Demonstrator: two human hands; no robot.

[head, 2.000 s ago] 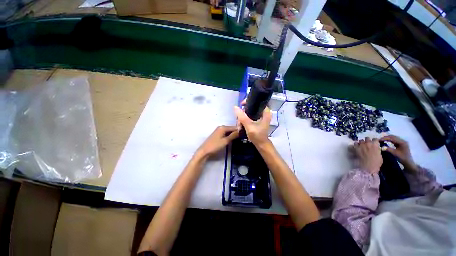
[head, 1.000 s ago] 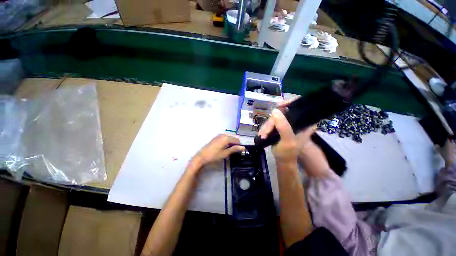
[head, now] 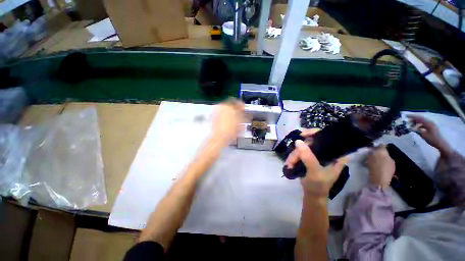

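Observation:
My left hand (head: 228, 122) is blurred and reaches forward at the left side of the blue-and-silver screw feeder (head: 258, 140). Its fingers cannot be made out. A dark housing-like shape (head: 213, 76) lies on the green belt just beyond it. My right hand (head: 317, 176) grips the thick black electric screwdriver (head: 339, 140), which is tilted with its tip down to the left. Another black housing (head: 289, 144) lies slantwise beneath the right hand and screwdriver, which hide its middle.
White sheet (head: 204, 193); clear plastic bag (head: 66, 158) at left. White post (head: 288, 46) behind the feeder. Small-component pile (head: 318, 116) at right. A neighbour's hand (head: 381, 165) is beside a black housing (head: 410, 178); their other hand is near the pile. Green belt (head: 143, 76) runs across behind.
The housing in front of me has left its place, and a dark shape now shows on the belt. My left hand has moved forward. The screwdriver has moved right and slightly down.

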